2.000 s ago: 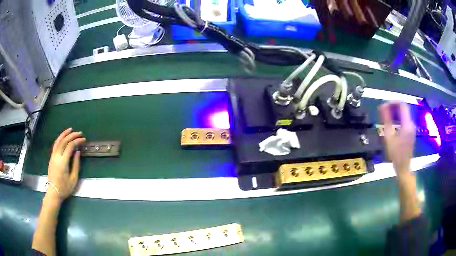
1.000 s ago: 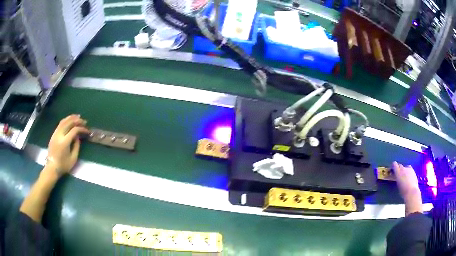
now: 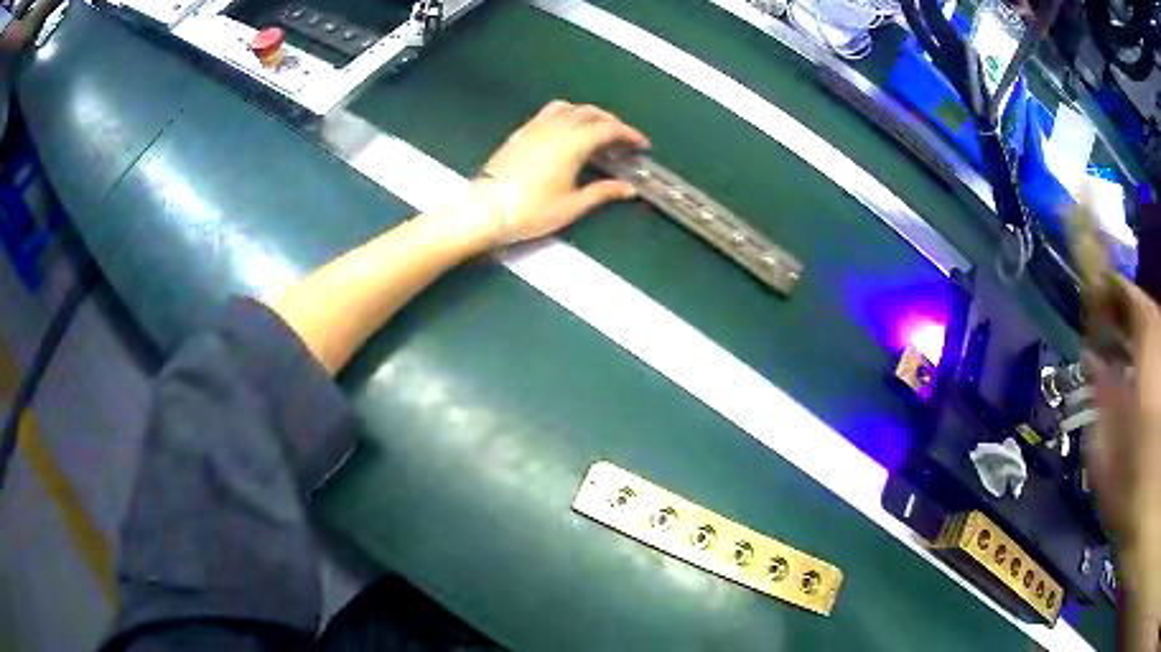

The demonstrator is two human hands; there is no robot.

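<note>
My left hand (image 3: pixel 548 178) lies over the green belt, with thumb and fingers around the near-left end of a dark carrier strip (image 3: pixel 719 223) with small shiny spots. The strip lies slanted on the belt. My right hand (image 3: pixel 1131 408) is blurred and cut off by the right edge, raised in front of the black lamp unit. It holds a blurred gold-brown bar (image 3: pixel 1097 274). A brass bar (image 3: pixel 704 536) with six holes lies on the rounded green ledge. Another brass bar (image 3: pixel 915 371) shows only its end at the violet-lit opening.
The black lamp unit (image 3: pixel 936 446) stands over the belt at right, with a spare brass bar (image 3: pixel 1006 564) against its front and a white tissue (image 3: pixel 999 467) on top. A red stop button (image 3: pixel 266 46) is on the machine's white edge. Blue bins (image 3: pixel 927 92) are behind.
The view has swung left. My right hand has left the lamp unit's far side and is raised with a bar. The brass bar at the violet opening shows less. My left hand stays at the strip.
</note>
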